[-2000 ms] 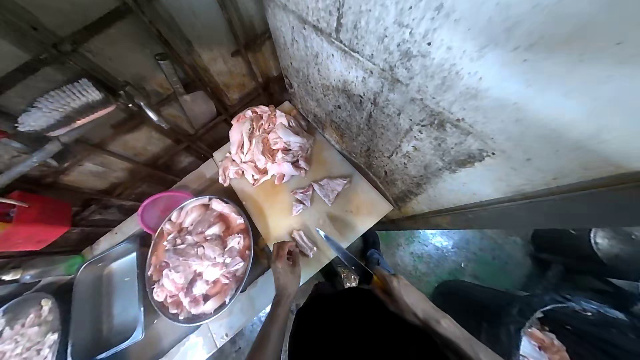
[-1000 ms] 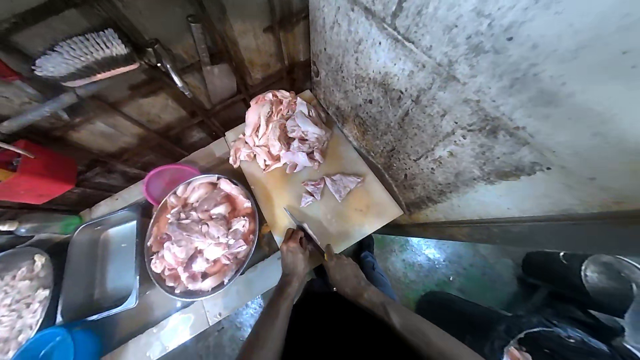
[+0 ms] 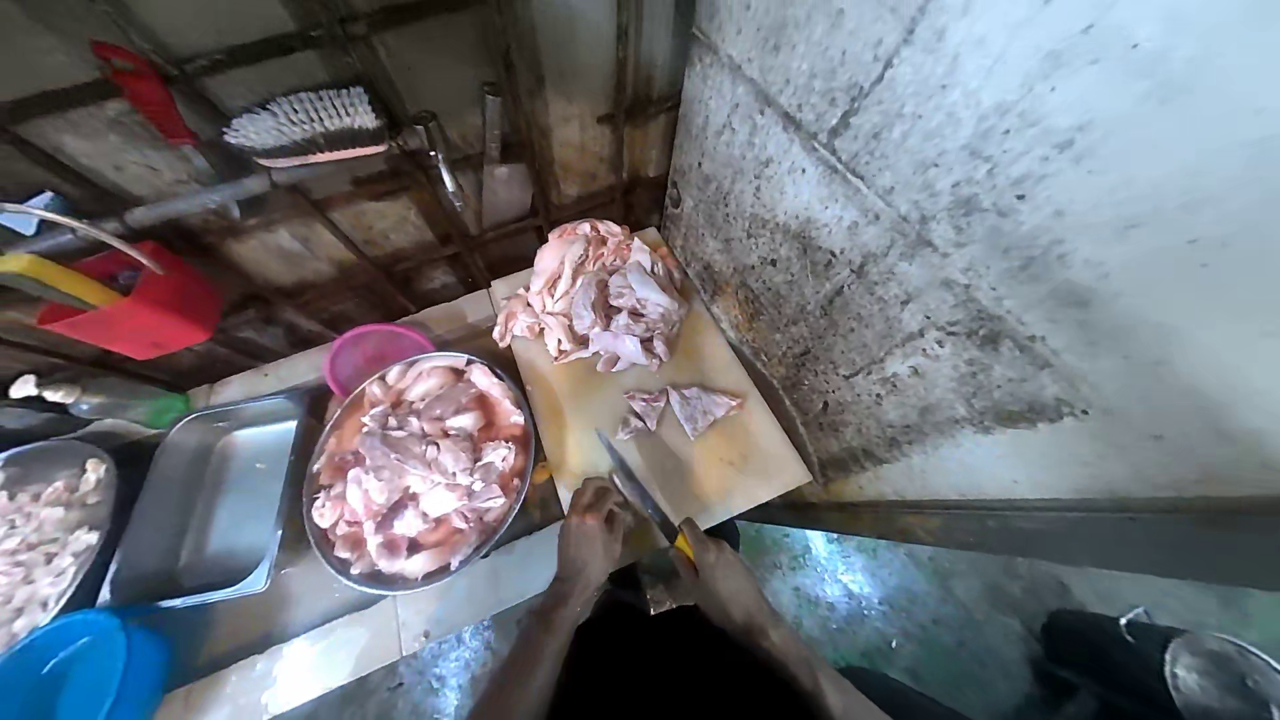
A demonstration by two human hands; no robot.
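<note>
My right hand [image 3: 712,565] grips the yellow handle of a kitchen knife [image 3: 640,490], its blade slanting up and left over the near part of the cutting board [image 3: 765,465]. Beside the blade, my left hand [image 3: 597,515] rests at the board's near edge with fingers curled; whether it holds anything is hidden. Several small cut pieces of raw meat [image 3: 703,408] lie mid-board. A heap of raw, pale pink meat or skin [image 3: 600,290] covers the far end. Left of the board, a round metal bowl [image 3: 313,500] is full of raw meat pieces in reddish liquid.
A pink plastic bowl [image 3: 375,352] sits behind the metal one. Further left are a rectangular steel tray [image 3: 205,500], another container of pale pieces [image 3: 50,530] and a blue tub [image 3: 85,665]. A stained wall [image 3: 900,300] borders the board's right. A brush [image 3: 305,128] and scraper [image 3: 507,190] hang behind.
The strip of meat that lay by my left hand two seconds ago no longer shows on the board. The knife first moved left to my left hand; now its blade is in plain view beside that hand.
</note>
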